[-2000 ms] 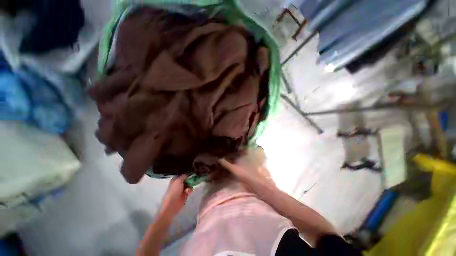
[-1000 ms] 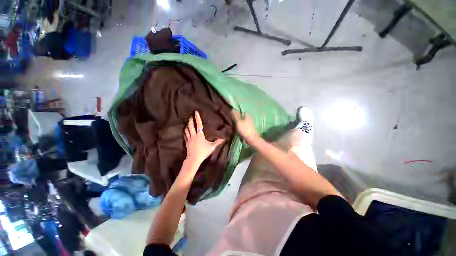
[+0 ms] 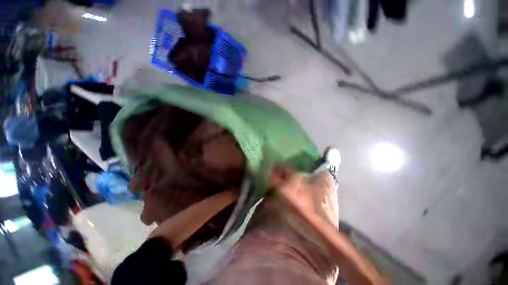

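Note:
A large green woven sack (image 3: 278, 133) lies tilted with its open mouth toward the left, stuffed with dark brown cloth (image 3: 161, 183). Some cloth spills over the lower left of the mouth. My left forearm reaches across the mouth into the cloth; the hand itself is hidden there. My right hand (image 3: 281, 178) is blurred against the outside of the sack, just right of its rim. Its fingers are not clear, so I cannot tell whether it grips the sack.
A blue slatted basket (image 3: 225, 61) with brown cloth (image 3: 192, 50) stands on the floor beyond the sack. Metal rack legs (image 3: 384, 92) are at upper right. A blue plastic bag (image 3: 114, 186) and a white bin (image 3: 108, 234) are at left. My shoe (image 3: 332, 157) is beside the sack.
My left hand has gone from lying spread on the cloth to inside the sack. The sack mouth sits lower in view, with a dark hollow showing. The basket shows more fully.

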